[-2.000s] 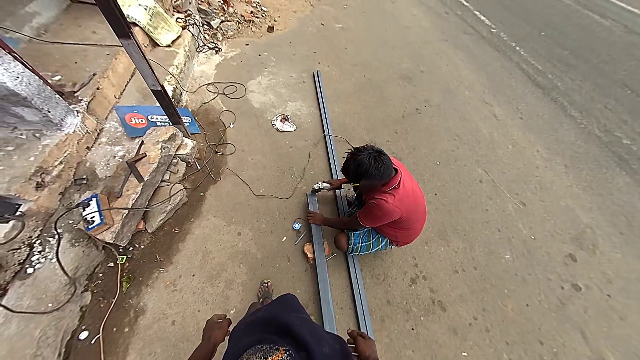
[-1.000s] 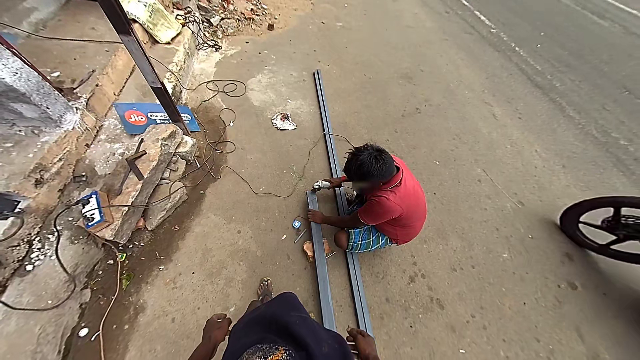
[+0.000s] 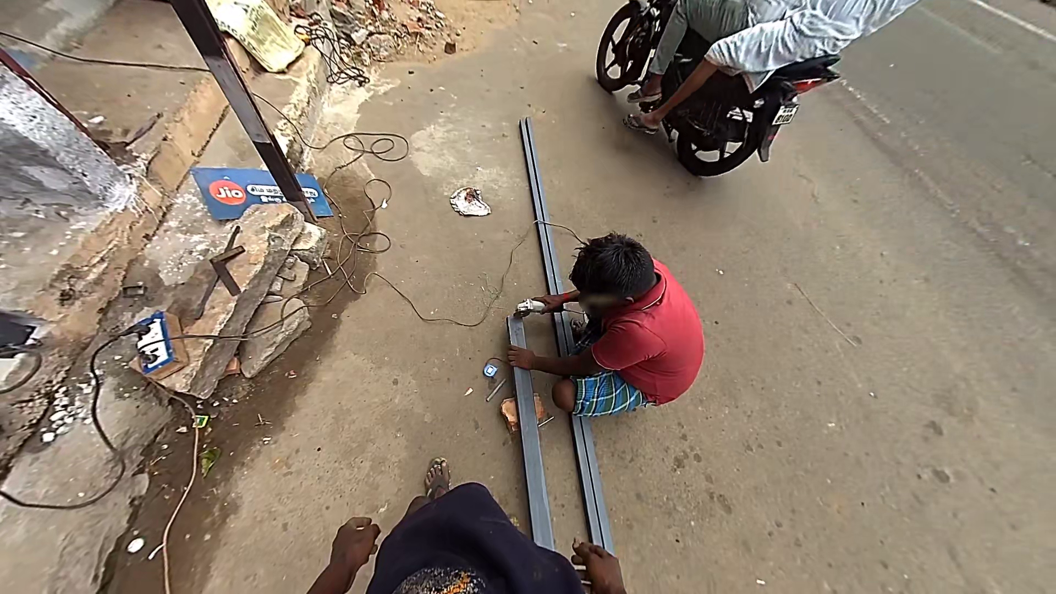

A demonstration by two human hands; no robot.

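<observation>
My left hand (image 3: 355, 540) is at the lower left of my dark garment (image 3: 470, 544), its fingers curled and nothing visible in it. Near the lower ends of the grey metal bars, my right hand (image 3: 598, 568) has bent fingers; whether it grips anything is unclear. The shorter grey bar (image 3: 532, 462) lies partly over a brick piece (image 3: 511, 414). A co-worker in a red shirt (image 3: 660, 338) squats beside it, one hand on the bar and the other holding a corded power tool (image 3: 530, 307) at its far end. Long grey bars (image 3: 540, 198) run alongside, passing by the co-worker's legs.
A person rides a motorcycle (image 3: 714, 124) at the upper right. Cable loops (image 3: 375, 148) lie at the left, near a blue sign (image 3: 227, 194), a slanted metal post (image 3: 239, 99), stone slabs (image 3: 247, 297) and a power socket box (image 3: 161, 342). Crumpled litter (image 3: 469, 202) lies beyond the bars.
The motorcycle, of which only a wheel showed at the right edge one second ago, is now at the upper right with its rider in view. My hands and the co-worker have barely moved.
</observation>
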